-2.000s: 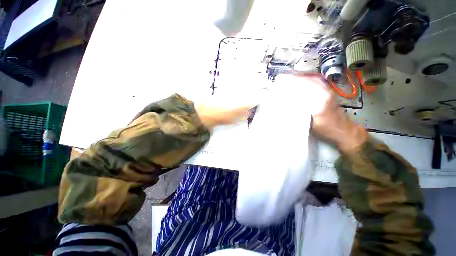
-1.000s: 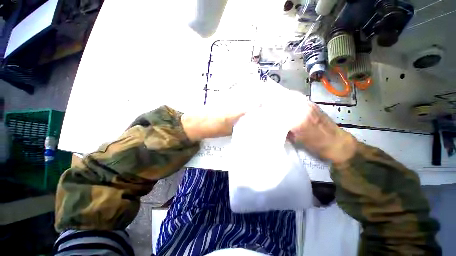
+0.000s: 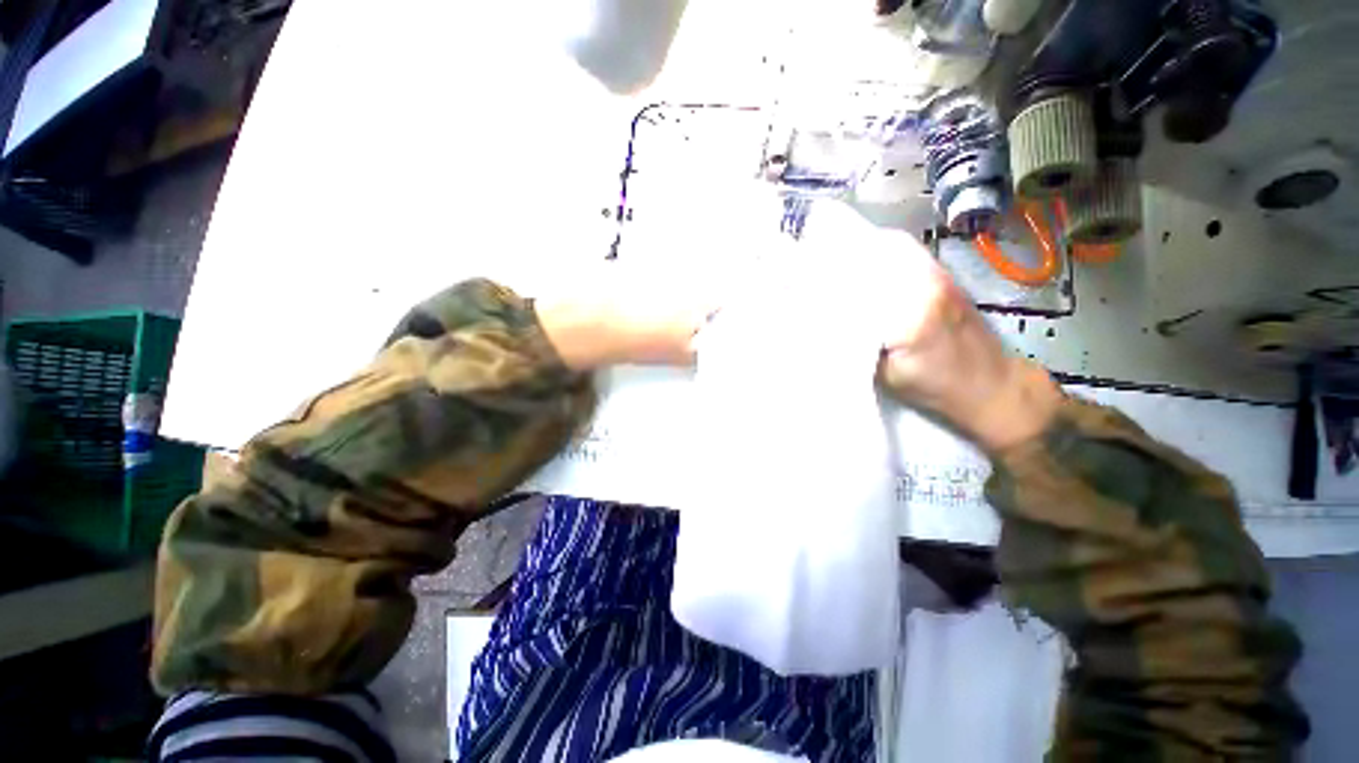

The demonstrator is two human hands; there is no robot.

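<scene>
A white fabric piece (image 3: 790, 492) lies over the near part of the machine bed and hangs over the table edge in front of the striped apron. My right hand (image 3: 961, 365) grips its right side with bent fingers. My left hand (image 3: 634, 331) is at its left side; its fingers are washed out by glare and partly hidden by the fabric, so its hold cannot be told. The fabric's far end is near the needle plate (image 3: 812, 187), below the machine head; the needle is not clear.
The machine head (image 3: 1177, 298) fills the right, with ribbed tension knobs (image 3: 1052, 142). Orange loop handles (image 3: 1028, 254) lie beside it. A green crate (image 3: 93, 425) stands at the left. White cloth (image 3: 976, 686) is right of my lap.
The fabric's hanging end has straightened and reaches lower than a second ago. Its far end is nearer the needle plate. Both hands have shifted only slightly.
</scene>
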